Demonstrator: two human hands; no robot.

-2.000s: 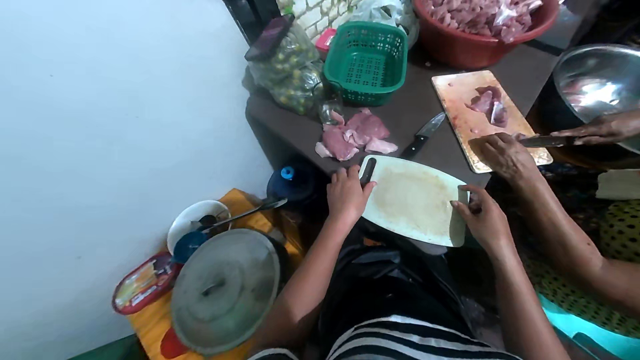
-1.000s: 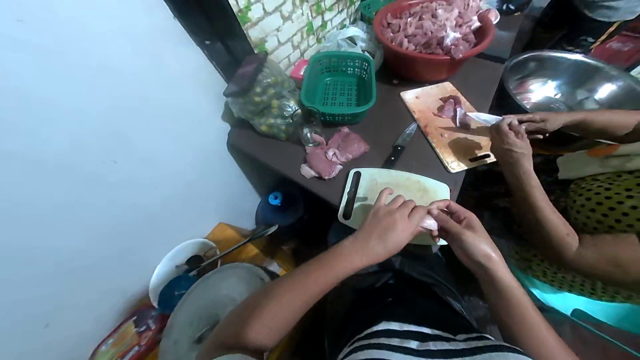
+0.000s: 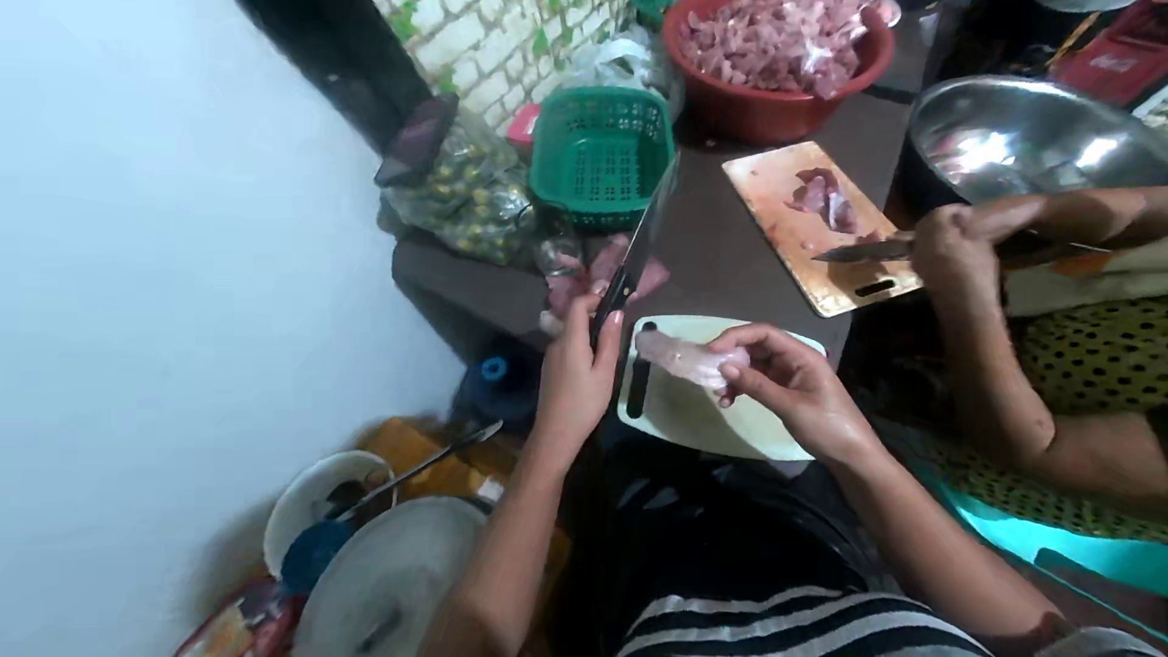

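My left hand (image 3: 584, 365) grips the black handle of a kitchen knife (image 3: 643, 237), its blade pointing up and away from me. My right hand (image 3: 789, 379) pinches a pale piece of raw meat (image 3: 684, 358) above a white cutting board (image 3: 703, 424) with a dark handle slot. Beyond my left hand, pink slabs of raw meat (image 3: 650, 278) lie on the dark table, partly hidden by the knife.
A green plastic basket (image 3: 602, 151), a bag of small green fruits (image 3: 470, 196) and a red basin of cut meat (image 3: 757, 114) stand behind. At right, a co-worker's hand (image 3: 958, 251) holds a knife over a stained cutting board (image 3: 776, 214) beside a steel bowl (image 3: 1022, 137).
My left hand has left the cutting board and taken hold of the knife, which lay on the table before. My right hand has lifted the pale meat off the board. The view has shifted.
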